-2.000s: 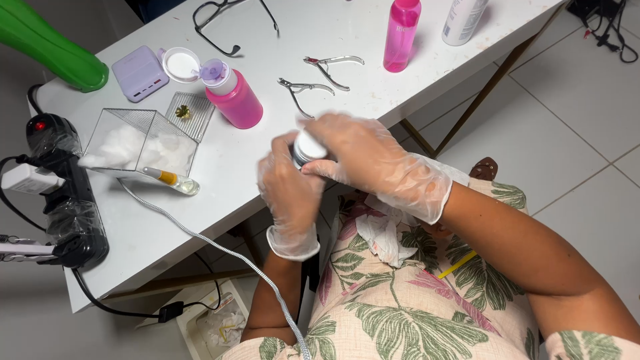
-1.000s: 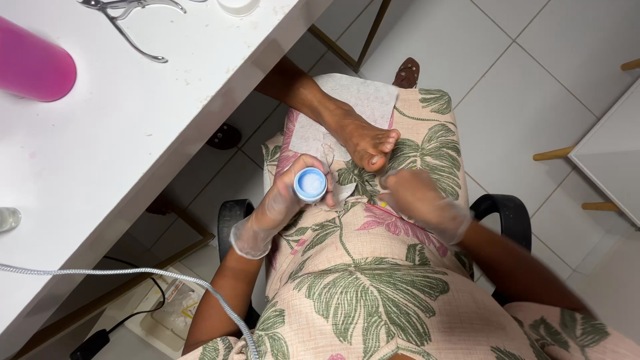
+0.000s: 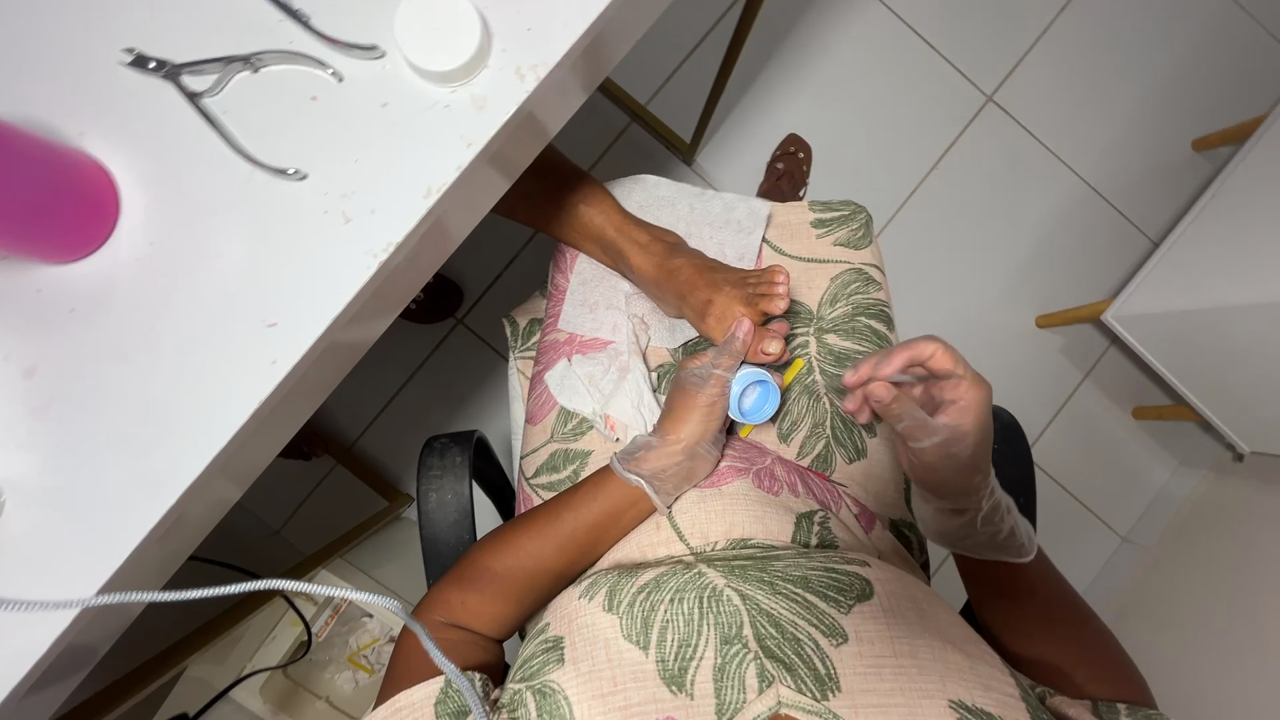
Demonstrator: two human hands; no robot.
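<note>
My left hand (image 3: pixel 700 400), in a clear glove, holds a small blue-rimmed open jar (image 3: pixel 754 395) with pale contents, its thumb against another person's bare foot (image 3: pixel 715 295). That foot rests on a white paper towel (image 3: pixel 725 220) over my lap. Right of the jar, my gloved right hand (image 3: pixel 925 410) is raised with bent fingers; a thin pale thing shows between thumb and fingers, too unclear to name. A yellow stick (image 3: pixel 793 373) lies on the patterned cloth, partly behind the jar. Crumpled white tissue (image 3: pixel 605 390) lies left of my left hand.
On the white table (image 3: pixel 200 370) are metal cuticle nippers (image 3: pixel 205 85), a second metal tool (image 3: pixel 330 32), a white cap (image 3: pixel 441 40) and a pink bottle (image 3: pixel 50 195). A grey braided cable (image 3: pixel 250 587) crosses near my left arm. A bin (image 3: pixel 345 650) stands below. Wooden-legged furniture (image 3: pixel 1215 290) stands right.
Two seconds ago both hands were together on the jar under its white cap; now it is uncapped. Since a second ago my left hand has moved to the foot's toes. The view has shifted down and right.
</note>
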